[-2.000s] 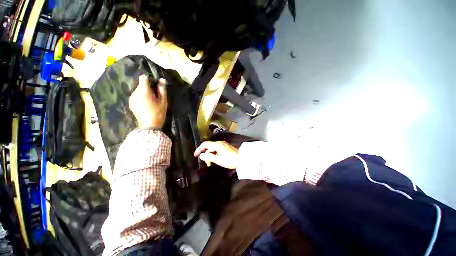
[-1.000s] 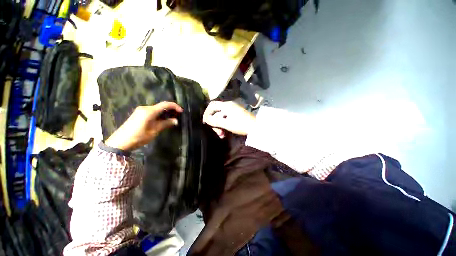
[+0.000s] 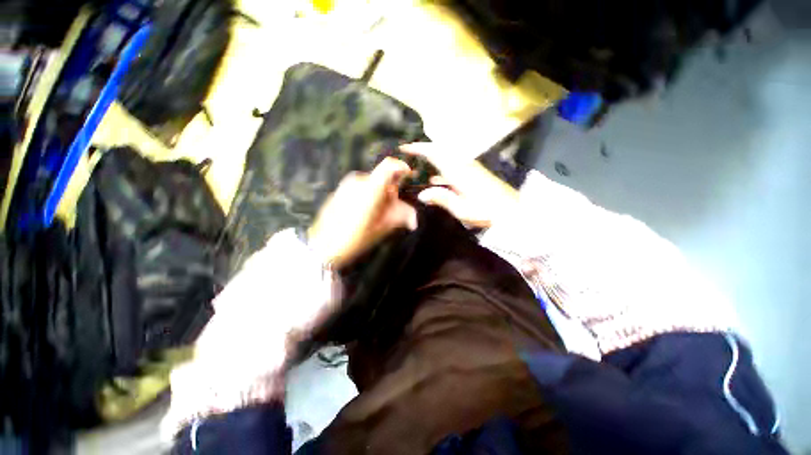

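Observation:
A camouflage backpack (image 3: 311,133) lies on the pale yellow table with its near edge against the brown apron (image 3: 445,329). A short dark strap sticks up from its far edge. My left hand (image 3: 365,209) and my right hand (image 3: 462,187) are close together at the bag's near right edge. The fingers of both hands are bent and pinch the dark edge of the bag between them. The picture is blurred, and the exact part between the fingertips cannot be told.
Several dark camouflage bags (image 3: 160,249) lie at the left. Another dark bag (image 3: 178,62) is at the upper left, and a dark pile (image 3: 614,35) is at the upper right. A blue bar (image 3: 98,124) runs along the left. Grey floor (image 3: 702,178) shows at the right.
The view has shifted, and the backpack appears turned and tilted. My hands have come closer together, and both now grip its near edge.

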